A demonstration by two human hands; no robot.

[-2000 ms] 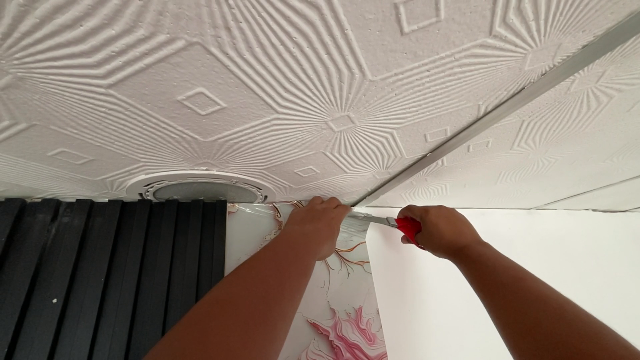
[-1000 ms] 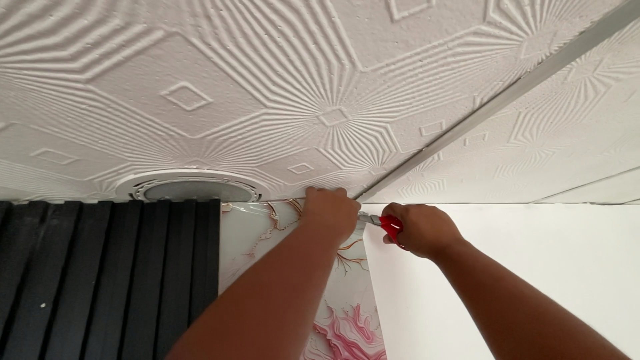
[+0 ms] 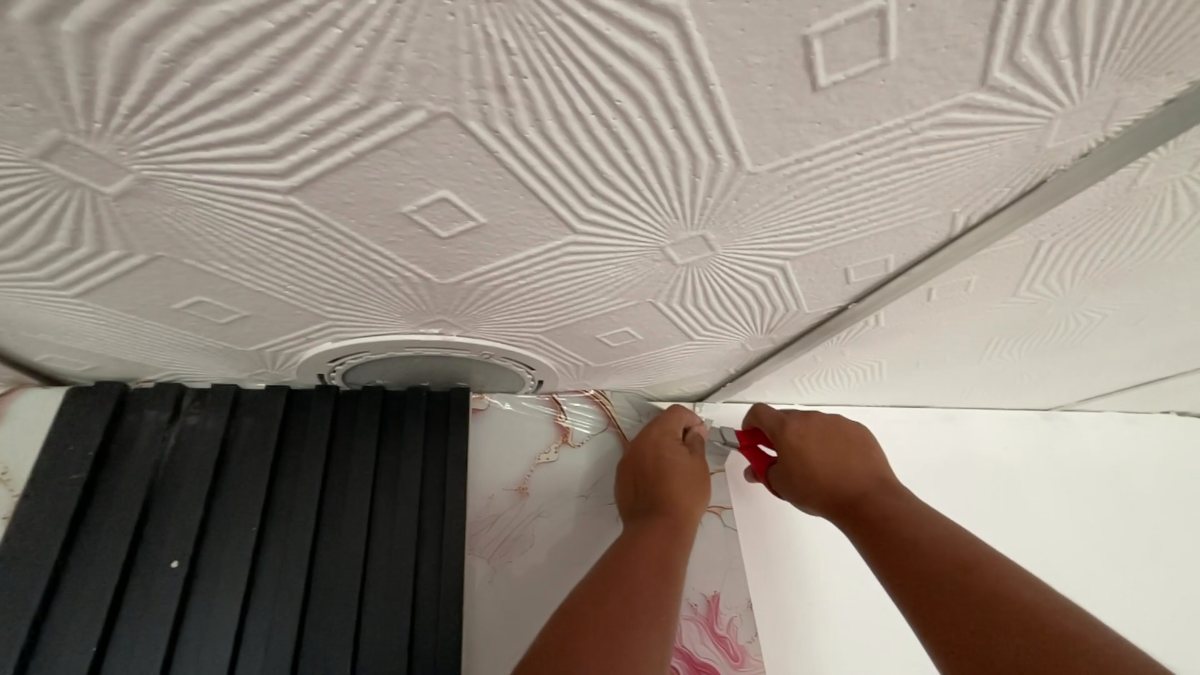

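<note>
My right hand (image 3: 825,459) grips a pair of scissors by its red handles (image 3: 757,455), just below the line where wall and ceiling meet. The metal blades (image 3: 722,437) point left to the fingertips of my left hand (image 3: 664,469), which are pinched together at the top of a marble-patterned wall covering (image 3: 544,525). What the left fingers pinch is mostly hidden; clear film (image 3: 553,412) shows wrinkled beside them. A plain white sheet or panel (image 3: 844,581) lies right of the marble pattern, its left edge under the scissors.
Black slatted wall panelling (image 3: 234,525) stands at the left. Overhead is an embossed white ceiling (image 3: 562,187) with a grey joint strip (image 3: 966,244) running diagonally down to the wall. A round ceiling fixture (image 3: 431,366) sits above the slats, close to the wall.
The scissors have moved left against the left hand since the oldest frame, where more of the blades showed. My left hand still holds near the wall's top edge.
</note>
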